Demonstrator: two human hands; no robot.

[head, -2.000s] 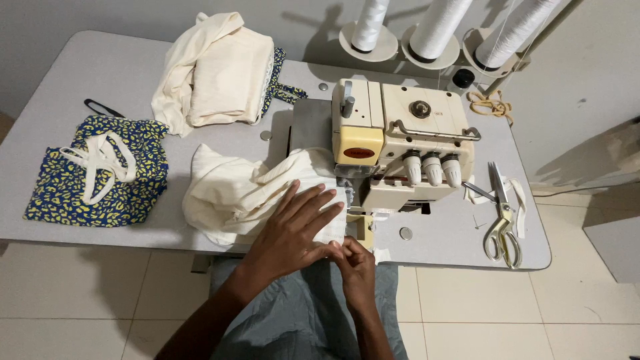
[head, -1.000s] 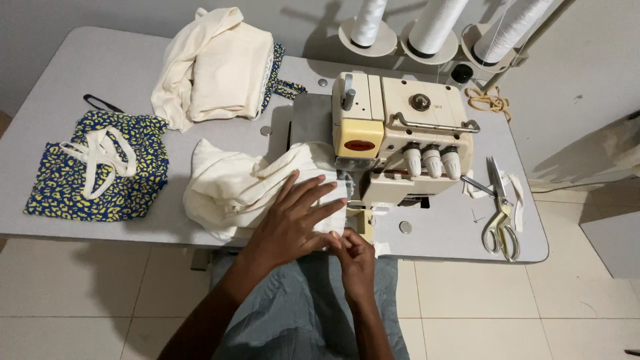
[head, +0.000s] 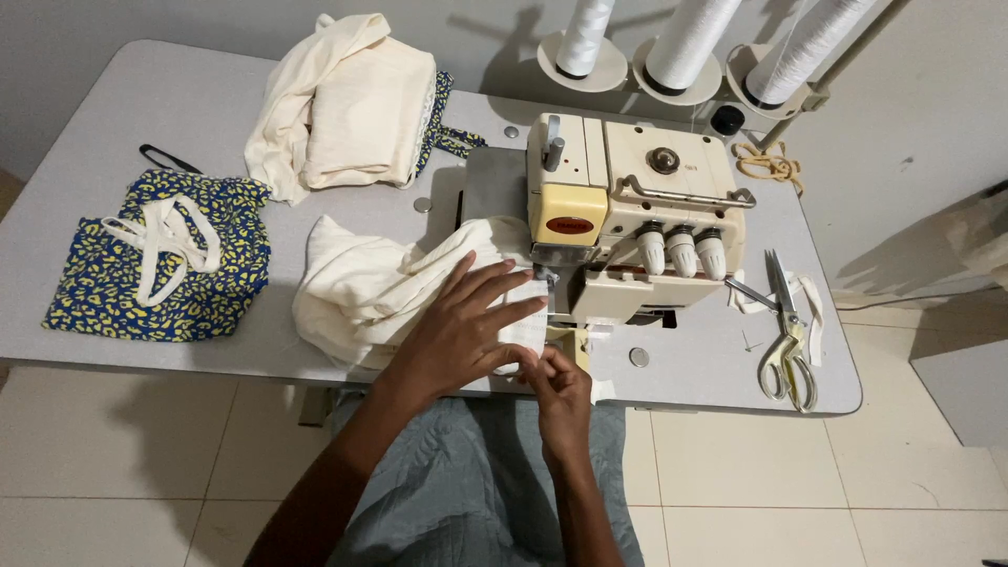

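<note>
Cream fabric [head: 370, 283] lies bunched on the table, its right edge close to the presser foot of an overlock sewing machine [head: 669, 169]. My left hand [head: 472, 323] rests on this fabric with fingers spread, its thumb reaching the near edge. My right hand [head: 563, 386] pinches the near corner of the fabric between thumb and fingers, just in front of the machine's lower front. The fingertips of both hands nearly meet there. The needle area is partly hidden by the machine head.
Folded cream cloth [head: 370, 118] and blue-yellow patterned fabric with white straps [head: 165, 260] lie at the left. Fabric scissors [head: 786, 339], tweezers [head: 752, 294] and white scraps [head: 815, 315] lie at the right. Thread cones [head: 693, 39] stand behind the machine [head: 669, 169]; the table's edge [head: 181, 370] runs in front.
</note>
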